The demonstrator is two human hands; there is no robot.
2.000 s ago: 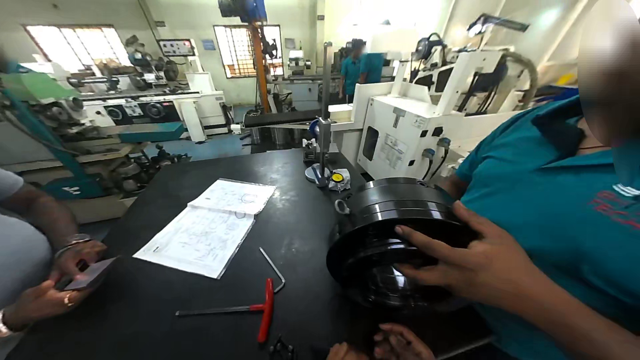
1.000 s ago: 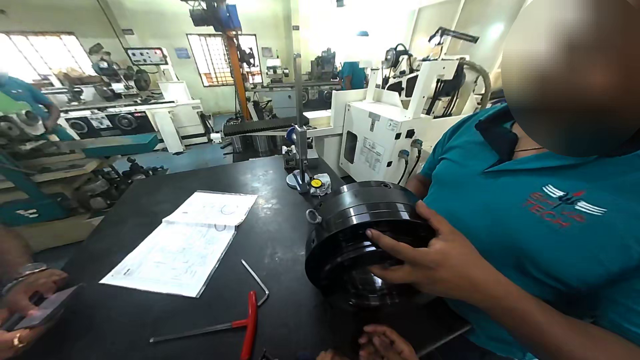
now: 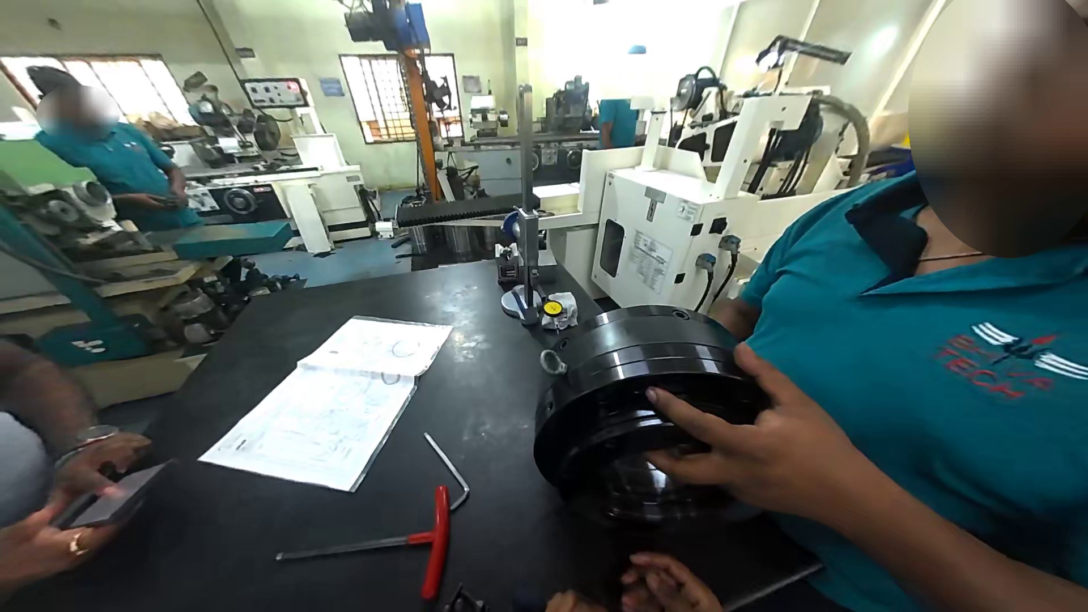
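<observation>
At the bottom edge, my right hand (image 3: 667, 585) rests with loosely curled fingers, nothing visible in it, just below a black round flanged metal part (image 3: 654, 357). Only a sliver of my left hand (image 3: 574, 602) shows beside it; its grasp is hidden. A co-worker's hand (image 3: 765, 442) lies spread on the tilted metal part, which has an eyebolt (image 3: 553, 363) on its left side. Left of my hands lie a red T-handle hex key (image 3: 438, 544) and an L-shaped hex key (image 3: 449, 472). A drawing in a plastic sleeve (image 3: 331, 416) lies farther left on the black table (image 3: 501, 408).
A height gauge (image 3: 527, 221) and a yellow-faced dial indicator (image 3: 553, 308) stand near the table's far edge. A co-worker in a teal shirt (image 3: 960, 323) is close at right. At left, another person's hands hold a phone-like device (image 3: 119, 497). White machines (image 3: 654, 238) stand behind.
The view has shifted somewhat, and a person at a machine on the left now shows more fully. The co-worker's hand stays on the black part. My own hands have not plainly moved.
</observation>
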